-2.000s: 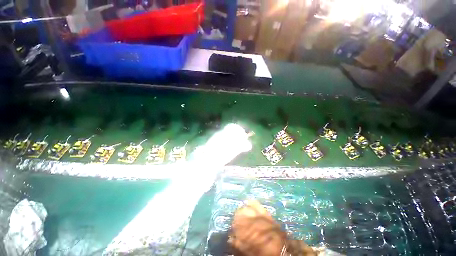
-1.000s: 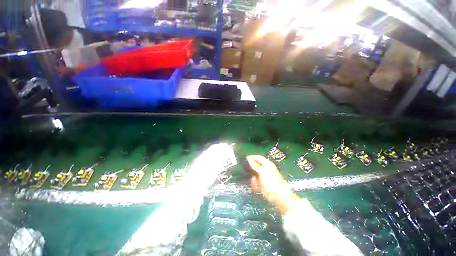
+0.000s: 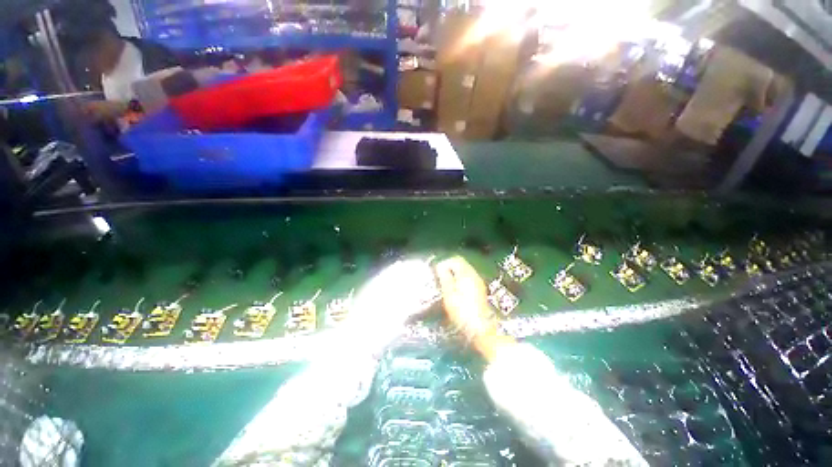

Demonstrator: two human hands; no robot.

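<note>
My left hand, bright white and overexposed, is over the pale edge rail at the centre. My right hand is against its right side, with the fingertips together. What lies between the fingers is hidden by glare and blur. A circuit board lies just right of my right hand, and another circuit board lies behind it. More boards with upright wires stand in a row on the green conveyor belt, left and right of my hands. A clear blister tray lies on the bench below my hands.
A filled dark blister tray is at the right. A crumpled clear bag is at lower left. Across the belt are a blue bin, a tilted red bin and a black block on a white board. A person is at upper left.
My right hand has risen from the tray at the bottom to the belt's edge and moved slightly left against my left hand. My left hand has come back nearer the edge rail.
</note>
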